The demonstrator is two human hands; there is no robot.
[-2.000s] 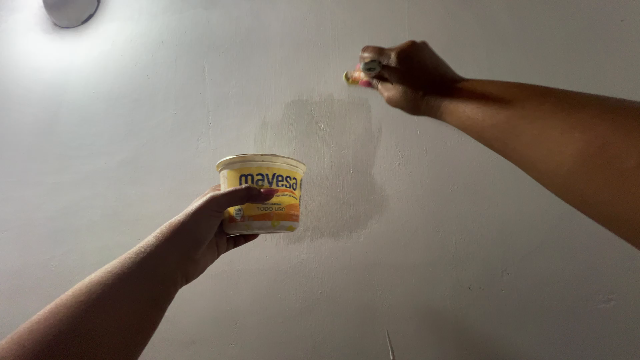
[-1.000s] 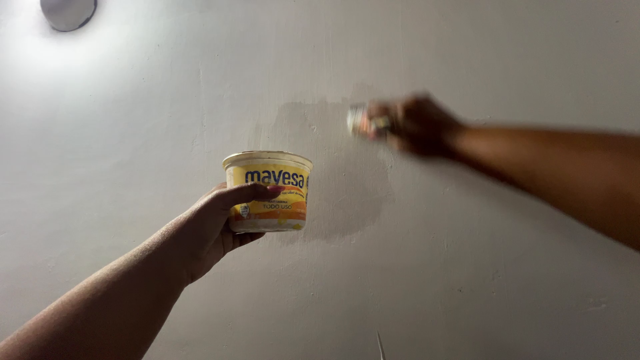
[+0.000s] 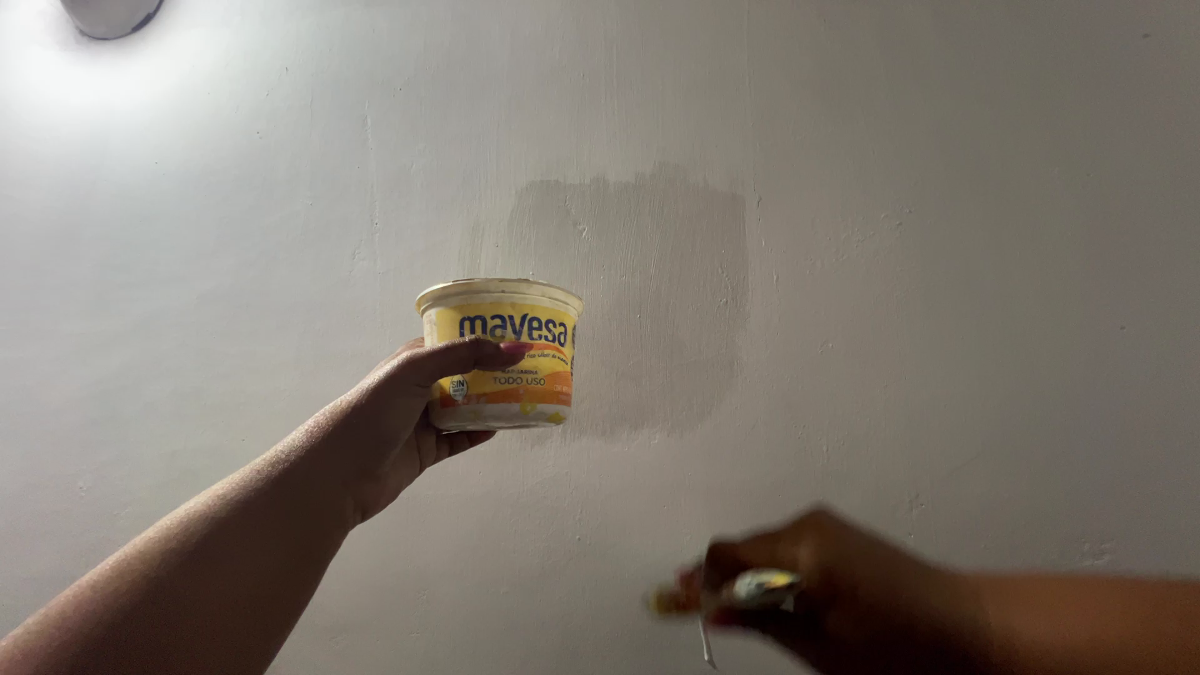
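My left hand (image 3: pixel 422 403) is closed round a yellow and white plastic Mavesa margarine tub (image 3: pixel 506 366), held upright with the thumb across its front. What the tub holds is hidden. Lower right, my right hand (image 3: pixel 806 581), blurred, grips a small tool, perhaps a paintbrush; its light handle end with yellow marks (image 3: pixel 764 588) shows at the fist, and its tip is too blurred to make out. Behind and to the right of the tub, a darker, damp-looking patch with brush streaks (image 3: pixel 656 300) covers part of the light painted wall (image 3: pixel 937 281).
A round light fixture (image 3: pixel 112 14) glows at the upper left. A thin pale strip (image 3: pixel 707 642) hangs or stands at the bottom, just below my right hand; what it is cannot be told. Small bumps and fine cracks mark the wall.
My right hand has moved from the upper right, beside the top of the dark patch, down to the lower right with the tool still in it. My left hand still holds the tub.
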